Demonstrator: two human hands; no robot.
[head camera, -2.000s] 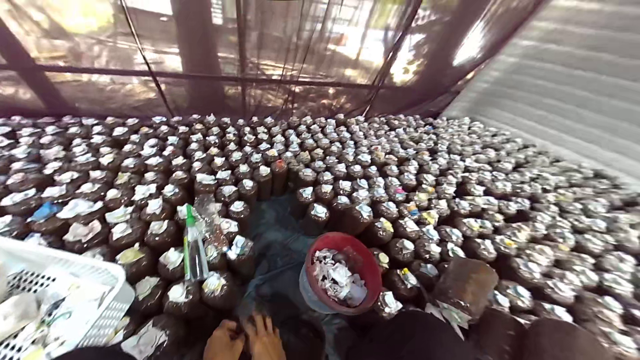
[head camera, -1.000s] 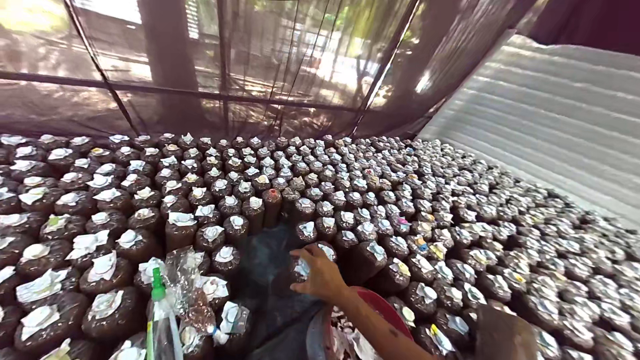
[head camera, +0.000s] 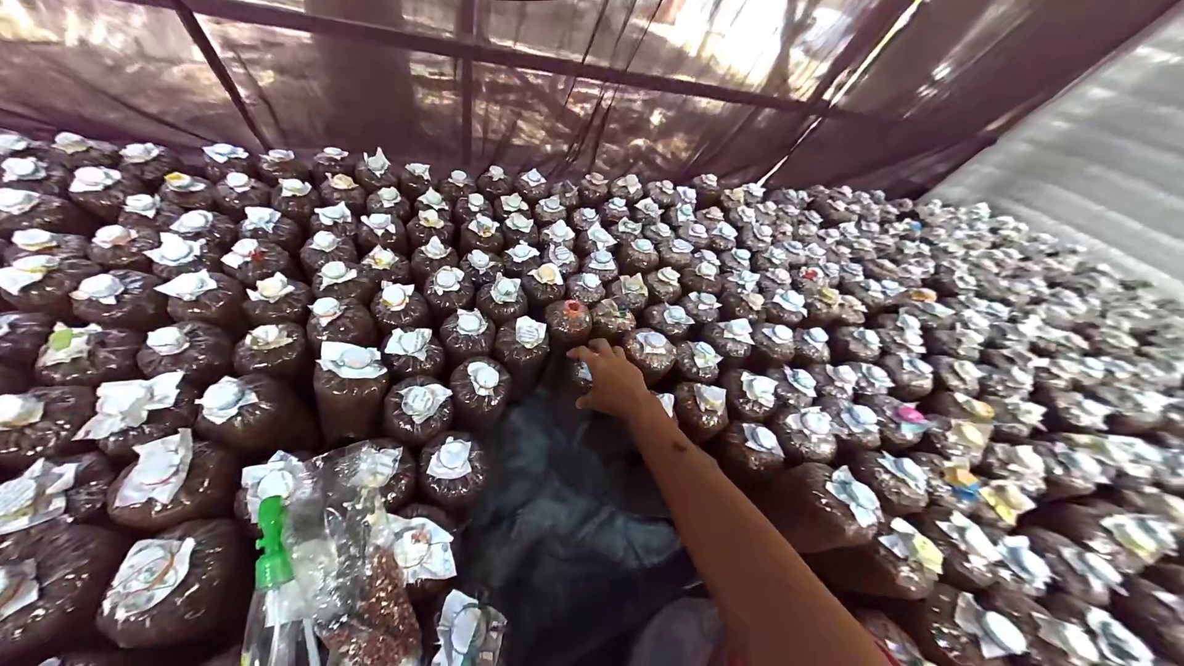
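My right hand (head camera: 610, 379) reaches forward to a dark substrate bag whose white paper cap (head camera: 584, 371) shows between the fingers; the fingers are on or just above its top, and the grip is partly hidden. Just beyond it stands a bag with a red-orange top (head camera: 571, 314). Rows of clear plastic bags filled with brown substrate surround the hand, most topped with paper caps and rings. My left hand is out of view. A spray bottle with a green head (head camera: 272, 546) stands at the lower left, beside a clear plastic bag of reddish-brown grains (head camera: 375, 592).
Dark plastic sheeting (head camera: 564, 499) lies in the gap between the bags, in front of me. One bag (head camera: 814, 504) leans at the gap's right side. Dark mesh netting on a frame (head camera: 518, 102) closes the back, and a white ribbed sheet (head camera: 1082, 157) slopes at the right.
Two seconds ago both hands were low near me; my right hand has since reached forward, first to a nearer bag, then farther into the rows. My left hand has gone out of view. The view has shifted.
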